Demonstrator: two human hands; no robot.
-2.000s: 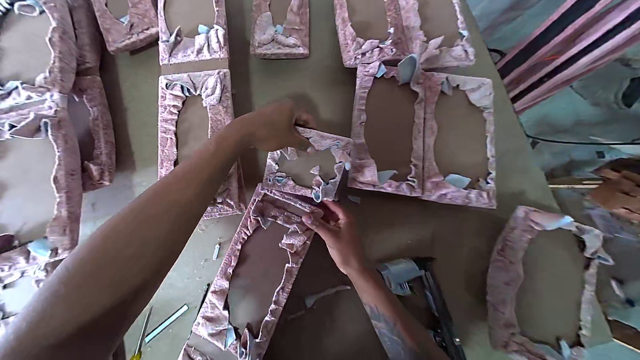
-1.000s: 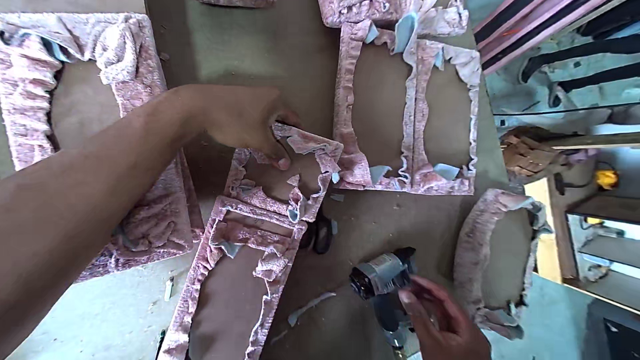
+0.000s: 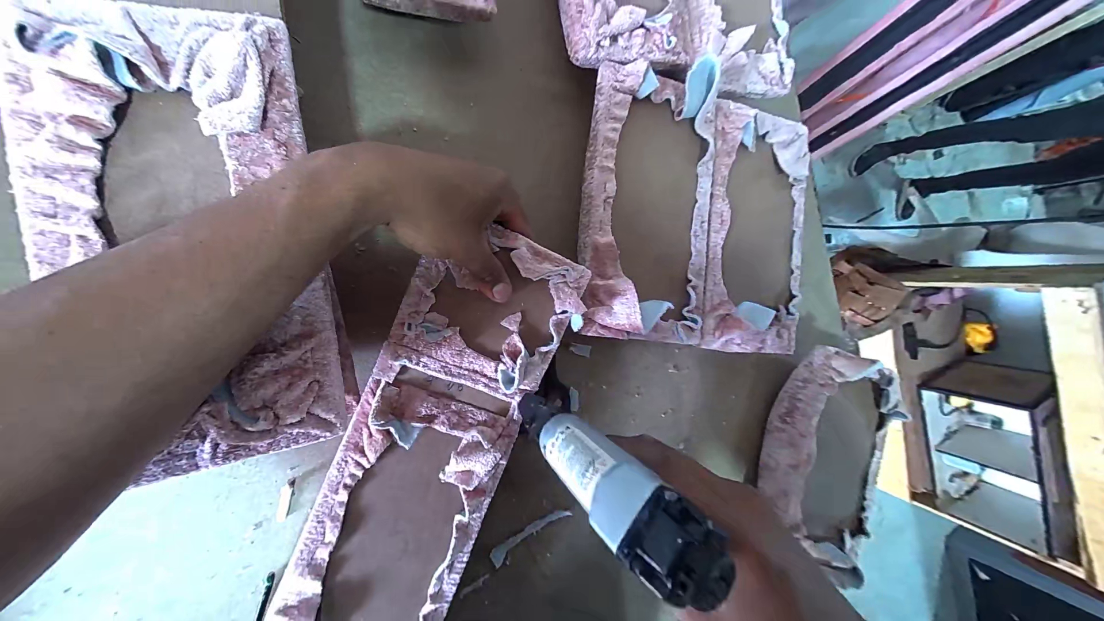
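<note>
My left hand (image 3: 440, 207) grips the top edge of a small board panel (image 3: 565, 280) wrapped in pink plush fabric, thumb on its inner face. The panel lies back side up, its lower edge against a longer fabric-wrapped panel (image 3: 358, 470). My right hand (image 3: 716, 500) holds a pneumatic staple gun (image 3: 604, 483), mostly from behind its grey and black body. The gun's nose meets the right edge where the two panels join. Ragged fabric edges and bits of light blue foam show around the bare centres. The gun's handle is hidden.
A larger plush-wrapped panel (image 3: 323, 371) lies at left under my forearm. Paired panels (image 3: 604, 190) lie at upper right, and a curved one (image 3: 789, 431) near the table's right edge. A fabric scrap (image 3: 528, 536) is below the gun. Wooden shelving (image 3: 992, 384) stands beyond the table.
My right hand has let go of the panels, taken hold of the staple gun from the table and brought it to their joint. My left hand has stayed on the small panel. The view has shifted.
</note>
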